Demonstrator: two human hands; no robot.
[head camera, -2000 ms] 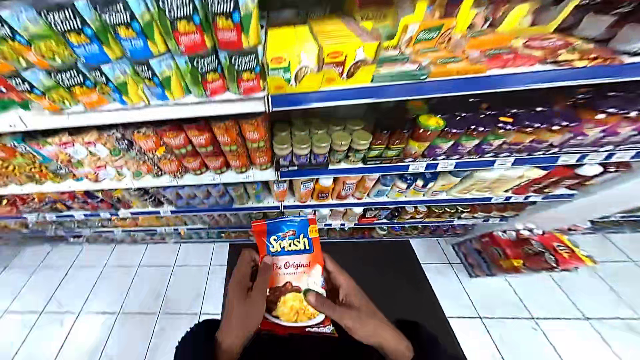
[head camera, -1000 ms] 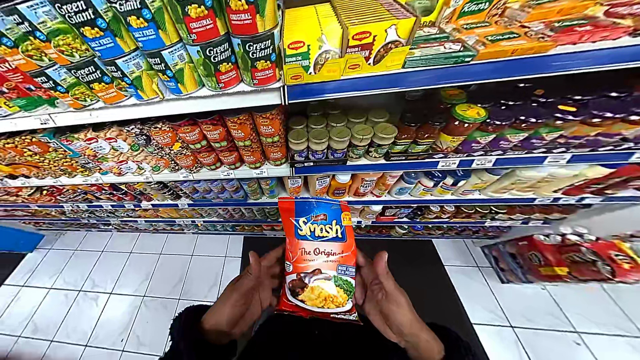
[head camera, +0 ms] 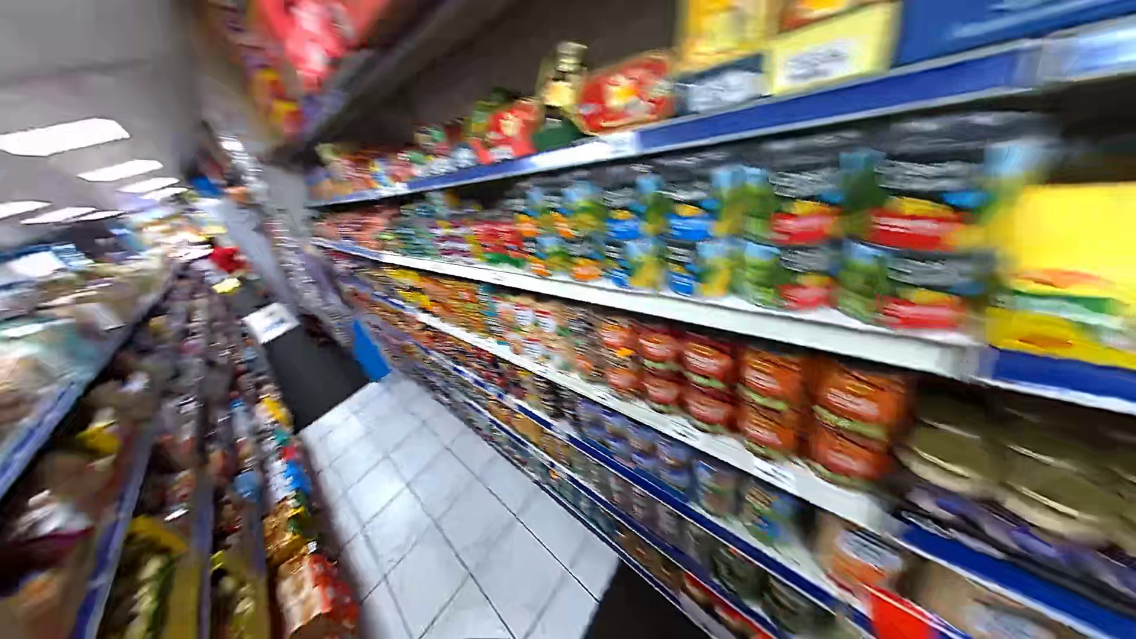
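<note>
Neither my left hand nor my right hand is in the frame, so what they hold cannot be told. At the bottom right edge a red corner [head camera: 896, 612] pokes into view; it may belong to the Smash packet, but too little shows to be sure. Stacked cans with green, blue and red labels [head camera: 799, 231] fill a shelf on the right. Below them stand orange-red cans [head camera: 856, 417]. A yellow box [head camera: 1065, 266] is at the right edge. The picture is blurred by motion.
A tiled aisle floor [head camera: 444, 515] runs between the right shelving and a left row of shelves [head camera: 115, 541] full of packets. Dark mats [head camera: 311, 364] lie on the floor, with a blue object [head camera: 368, 351] beside the far one. Ceiling lights [head camera: 62, 138] show at upper left.
The view has swung strongly to the left along the aisle. Both hands and the Smash packet between them, seen earlier at the lower middle, have left the view, save perhaps a red corner.
</note>
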